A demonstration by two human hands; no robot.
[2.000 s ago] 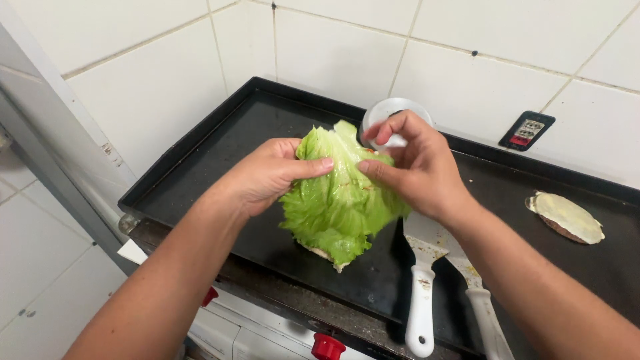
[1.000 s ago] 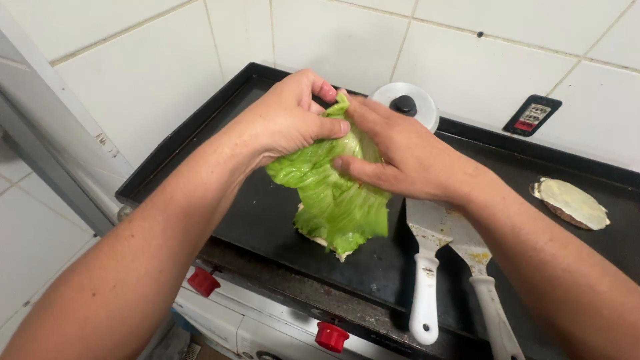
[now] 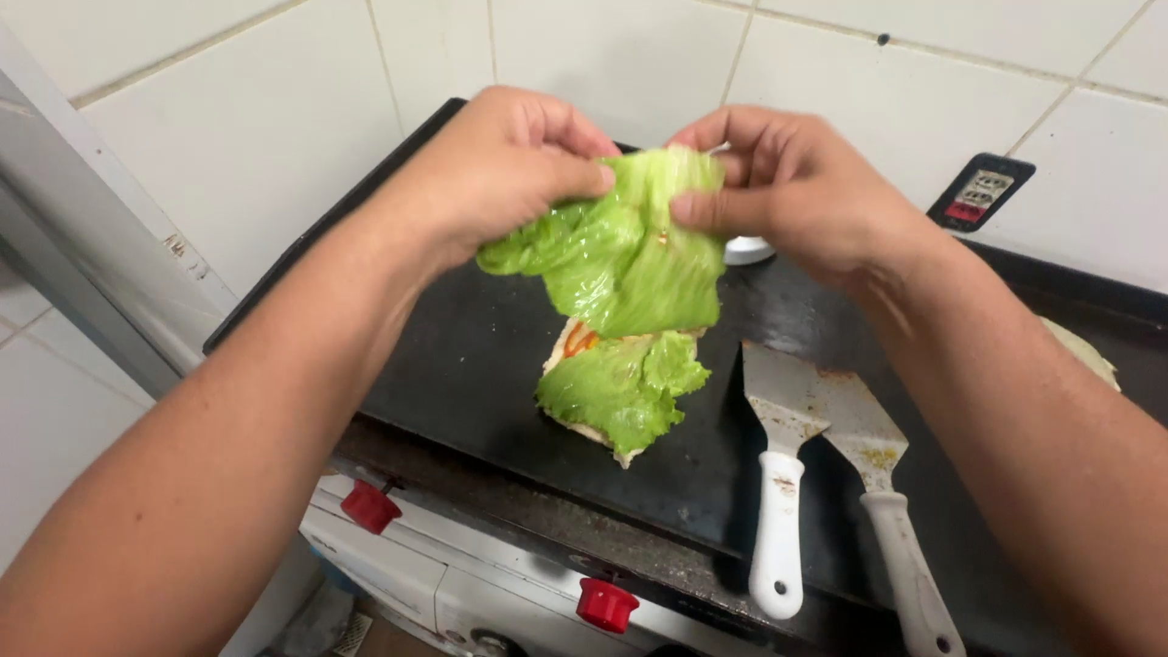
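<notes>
Both my left hand (image 3: 529, 160) and my right hand (image 3: 776, 178) pinch the upper part of a green lettuce leaf (image 3: 630, 265), thumbs toward me, holding it above a slice of bread (image 3: 557, 351). On the bread lies a separate torn piece of lettuce (image 3: 620, 388), and some orange-red sauce (image 3: 579, 339) shows at its upper left. The bread rests on a black griddle (image 3: 438, 374). Below and right of my right hand, two metal spatulas with white handles (image 3: 778, 538) (image 3: 912, 566) lie on the griddle, their blades overlapping.
A white lid (image 3: 748, 250) is mostly hidden behind my right hand. A pale-topped round food item (image 3: 1081, 351) sits at the right, partly behind my forearm. Red knobs (image 3: 370, 506) (image 3: 608, 604) line the front edge. Behind stands a tiled wall with an outlet (image 3: 981, 192).
The lettuce leaf has been lifted up and away from the bread, and a separate piece of lettuce now shows on it. My right hand has moved apart from my left hand.
</notes>
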